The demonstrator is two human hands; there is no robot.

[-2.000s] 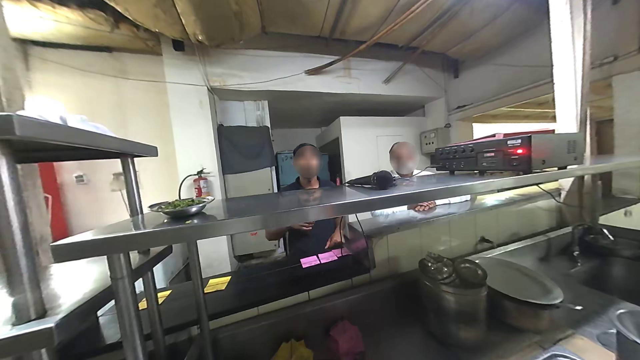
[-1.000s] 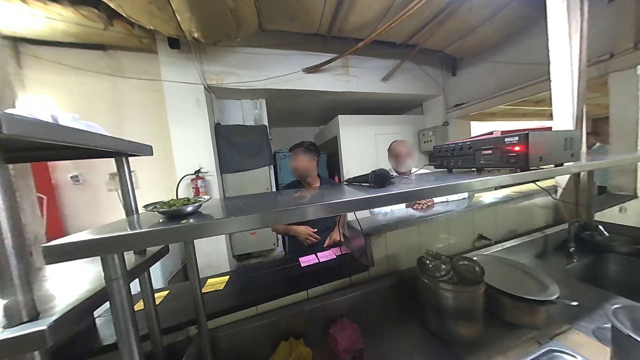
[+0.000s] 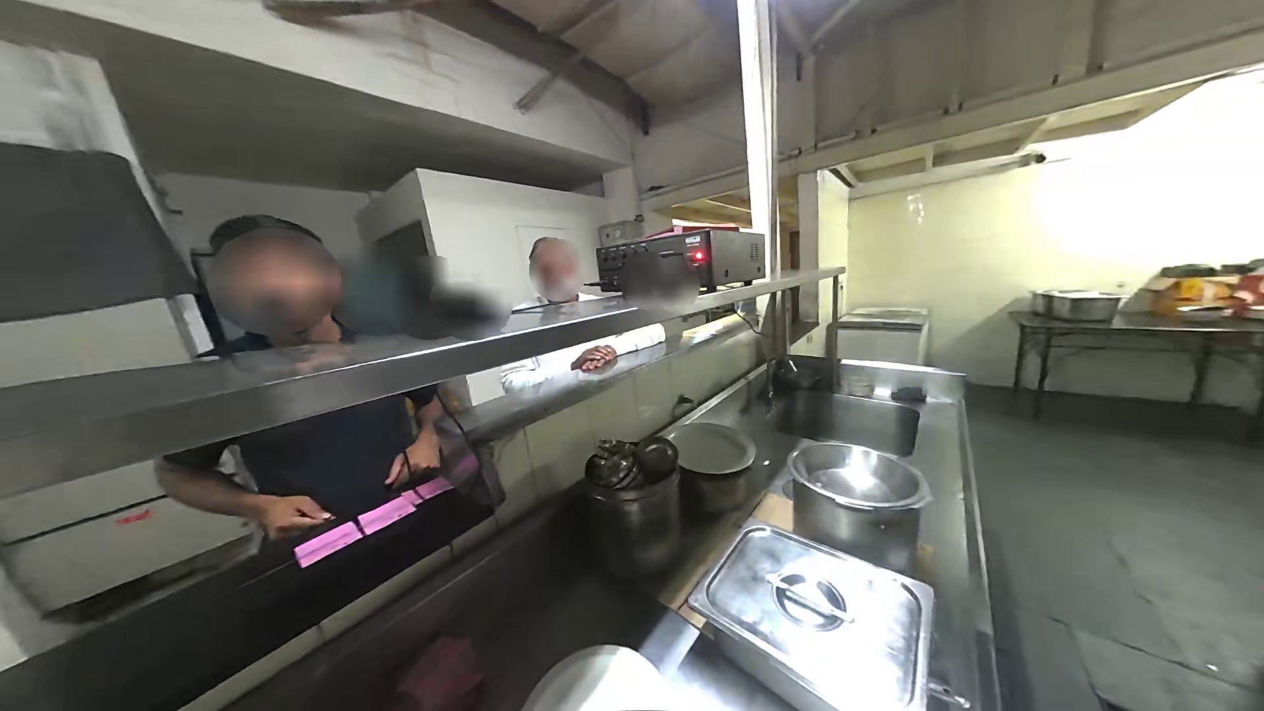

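Note:
Neither my left hand nor my right hand shows in the head view. Nearest to me, at the bottom, are a rectangular steel food pan with a lid [image 3: 810, 592] and the rim of a pale round item [image 3: 597, 681]. Behind the pan stands a round steel pot [image 3: 859, 484]. Further left, a tall steel pot [image 3: 634, 523] holds several metal utensils or vessels, and a round lid or plate [image 3: 709, 449] lies on another pot beside it.
A steel shelf [image 3: 425, 370] crosses the view, with an amplifier [image 3: 681, 259] on it. Two people stand beyond; pink paper slips [image 3: 385, 513] lie near one person's hands [image 3: 291, 515]. A sink basin [image 3: 849, 420] is further back. At right are a floor [image 3: 1106, 523] and a table [image 3: 1136, 324].
The view has turned far to the right, bringing in the lidded pan, the floor and the far table. The nearer person's hands, close together one second ago, are now apart.

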